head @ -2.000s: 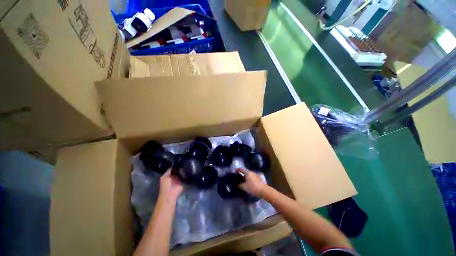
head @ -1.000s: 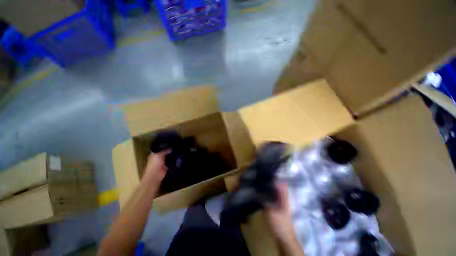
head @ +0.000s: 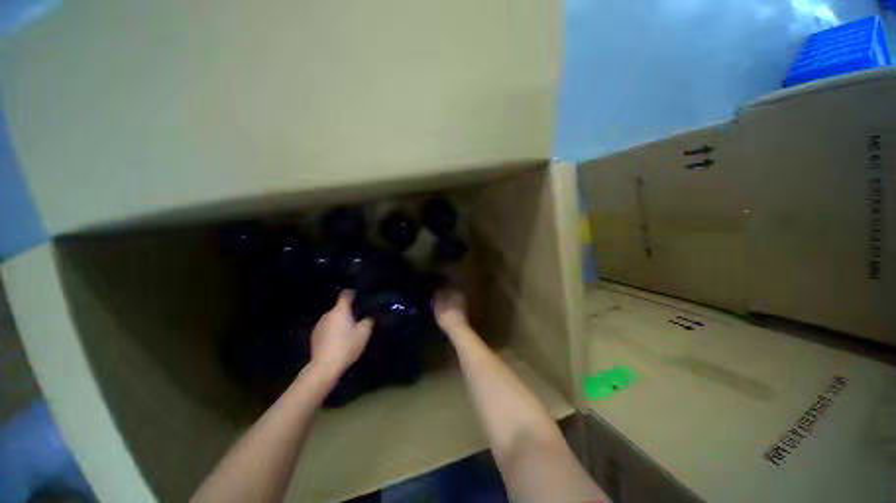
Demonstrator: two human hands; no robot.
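Both hands are down inside an open brown receiving carton (head: pixel 442 413). Glossy black plastic housings (head: pixel 285 295) lie heaped in its left and middle part, and several more lie along the back wall. My left hand (head: pixel 341 334) is at the near side of the heap, its thumb and fingers against black housings. My right hand (head: pixel 450 307) is at the right side of the same group, its fingertips partly hidden. The carton is dark inside, so single parts are hard to tell apart, and whether either hand grips one is unclear.
A wide flap (head: pixel 295 93) stands up at the carton's far side. To the right are closed brown cartons (head: pixel 678 363) with printed arrows and a green patch (head: pixel 610 381). A blue crate (head: pixel 838 51) stands at the top right on the grey-blue floor (head: pixel 668 69).
The view has turned from the supply carton to the receiving carton and come close over it. The right hand, earlier outside with black housings, is now inside this carton beside the left.
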